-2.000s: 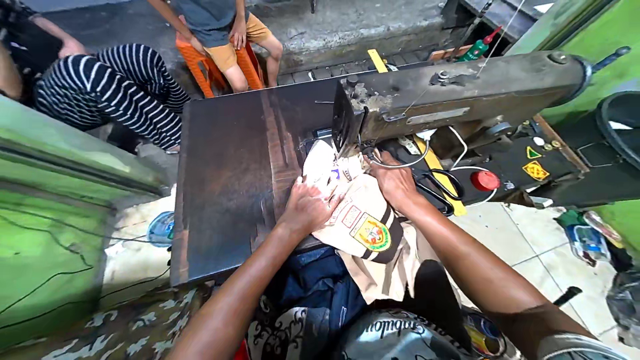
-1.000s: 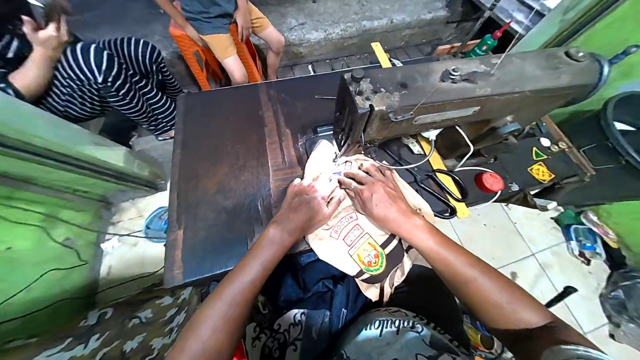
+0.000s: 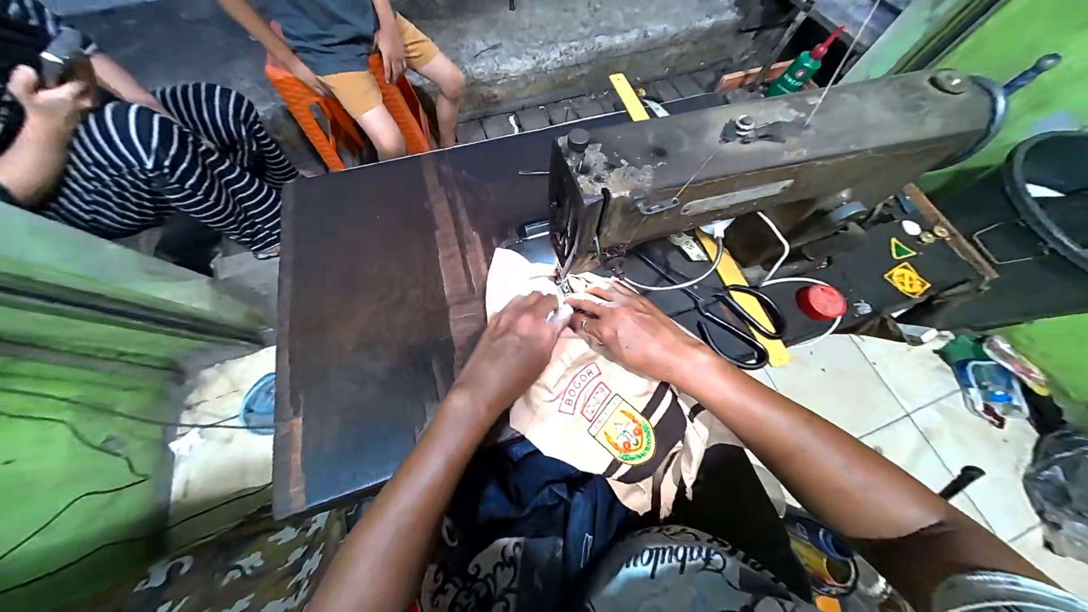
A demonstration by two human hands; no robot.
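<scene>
Cream cloth with sewn-on patches and dark stripes (image 3: 544, 391) lies under the head of an old industrial sewing machine (image 3: 765, 161) and hangs over the table's front edge. My left hand (image 3: 523, 331) presses on the cloth, fingers bent, just in front of the needle area. Close beside it, my right hand (image 3: 629, 327) has its fingertips on the same cloth, and the fingertips of both hands nearly meet. The presser foot (image 3: 563, 285) is at the cloth, partly hidden. Black-handled scissors (image 3: 735, 327) lie right of my right hand, over a yellow ruler (image 3: 748, 297).
The dark wooden table (image 3: 365, 323) extends left. A red round object (image 3: 821, 302) with a white cable sits at right, and a green bottle (image 3: 795, 75) stands behind the machine. Two people sit beyond the table, one on an orange plastic stool (image 3: 314, 119). Dark fabric lies on my lap.
My right hand was flatter and farther right on the cloth two seconds ago; now it is beside my left. The patched cloth has shifted and turned. The seated person at left has raised a hand.
</scene>
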